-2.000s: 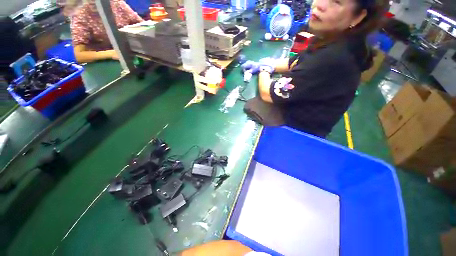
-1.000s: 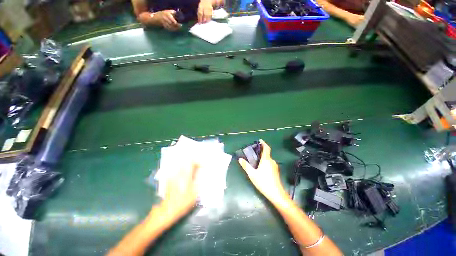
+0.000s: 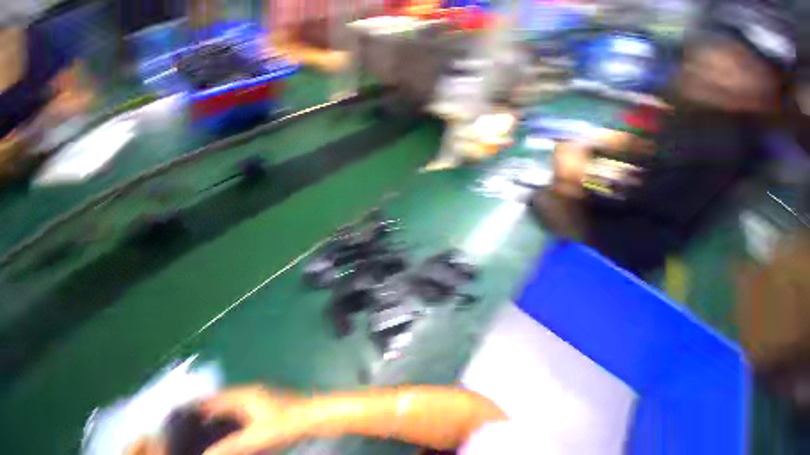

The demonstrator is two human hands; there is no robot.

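Note:
The view is strongly blurred. My right hand is at the lower left, its fingers around a black power adapter. The adapter is over the whitish stack of poly bags. Only a small skin-coloured patch of my left hand shows at the bottom edge; what it does cannot be told. A heap of black adapters with cords lies on the green tabletop between my right arm and the belt.
A large blue bin with a pale sheet in it stands at the right. The green conveyor belt carries dark adapters. A blue and red basket stands across it. A person in black is at the upper right.
Since one second ago the view has swung right, bringing the blue bin and the person in black into sight. My right hand still has an adapter, now over the bag stack.

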